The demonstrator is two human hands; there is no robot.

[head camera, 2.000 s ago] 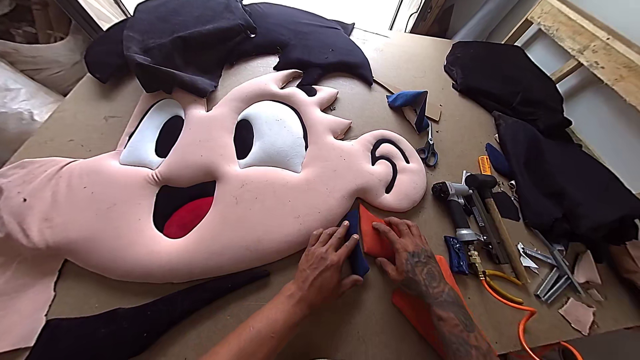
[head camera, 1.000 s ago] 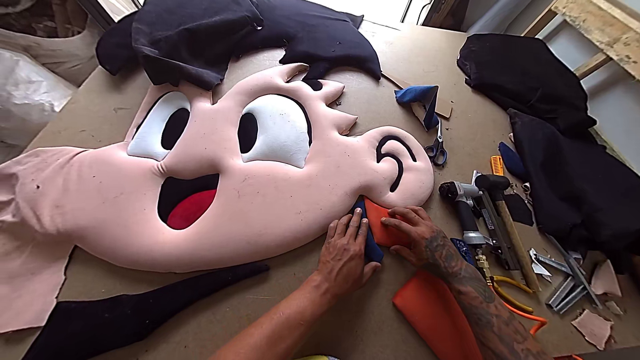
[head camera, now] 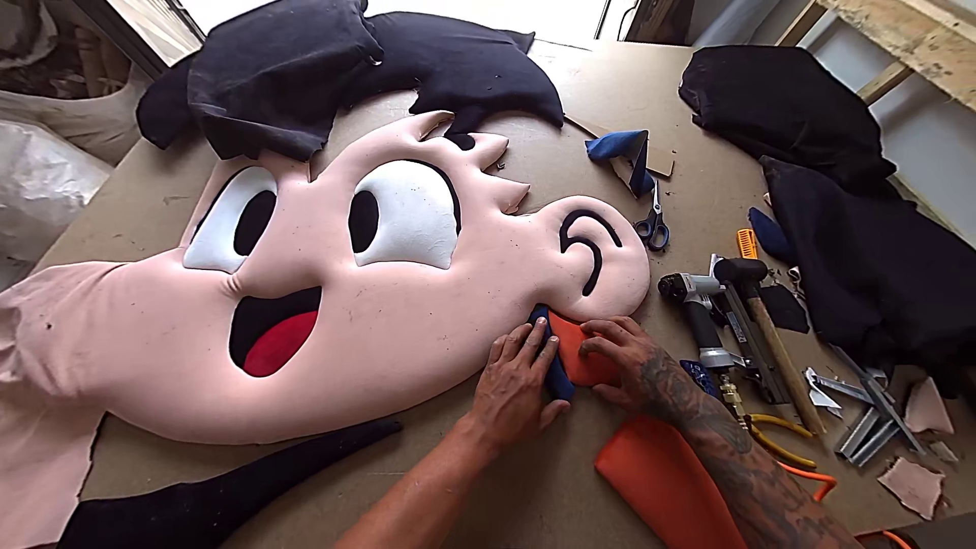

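Observation:
A large padded cartoon face in pink fabric [head camera: 427, 320] lies on the table, with white eyes, an open mouth and a raised ear. Below the ear, my left hand [head camera: 515, 381] presses its fingertips on a narrow blue padded piece [head camera: 560, 377] at the edge of the jaw. My right hand [head camera: 625, 362] has its bent fingers on a small orange padded piece [head camera: 568, 347], which lies against the blue one and just under the ear. A larger orange padded piece [head camera: 663, 476] rests partly beneath my right forearm.
Right of the ear lie scissors [head camera: 653, 229], a pneumatic stapler [head camera: 705, 320], a hammer [head camera: 770, 335], pliers [head camera: 781, 438] and metal staple strips [head camera: 862, 435]. Black fabric pieces [head camera: 869, 252] cover the right edge, and more dark fabric [head camera: 282, 76] lies along the top. A blue scrap [head camera: 621, 145] sits above the scissors.
Both hands stay at the blue and orange pieces below the ear. The fingers of my right hand have shifted on the small orange piece, and the larger orange piece shows more than two seconds ago.

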